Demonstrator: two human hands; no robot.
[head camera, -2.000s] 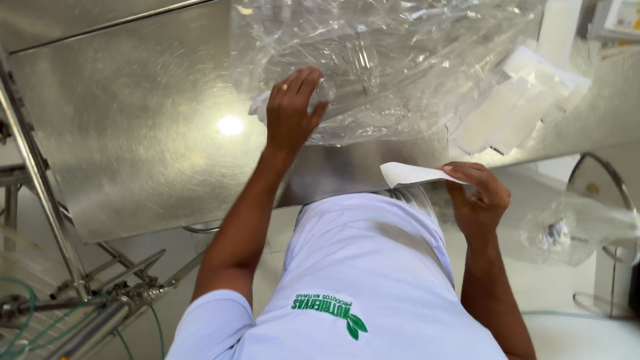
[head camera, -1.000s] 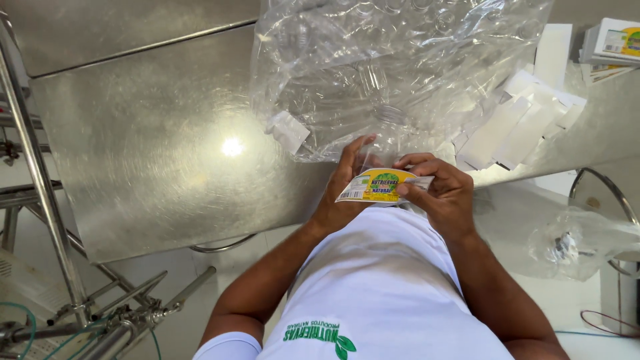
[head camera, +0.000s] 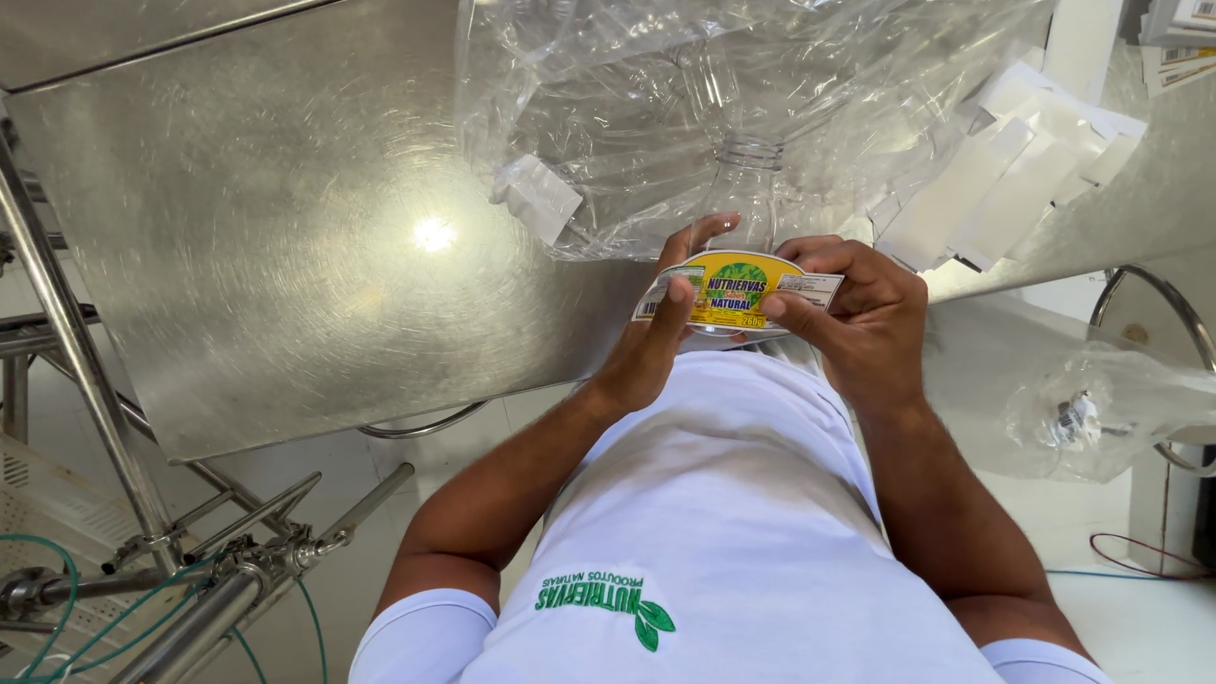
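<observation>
A clear plastic bottle (head camera: 746, 195) with an uncapped threaded neck points away from me, just above my lap at the table's edge. My left hand (head camera: 655, 328) grips its left side, thumb on the left end of a yellow and white printed label (head camera: 731, 285). The label lies across the bottle's lower part. On the right, my right hand (head camera: 855, 309) holds the label's other side, thumb on its printed face and fingers behind. Whether the label is stuck down cannot be told. The label hides much of the bottle's body.
Beyond my hands, a large clear plastic bag (head camera: 608, 114) covers part of the steel table (head camera: 285, 237). White paper pieces (head camera: 997, 180) lie right of it, a stack of labels (head camera: 1183, 43) at the far right. Metal pipes (head camera: 85, 351) stand at left; another clear bag (head camera: 1073, 408) hangs at right.
Two seconds ago my left hand was at the bag and my right held a white-backed piece. Both hands have since come together at the bottle and label; the label now lies flatter across the bottle.
</observation>
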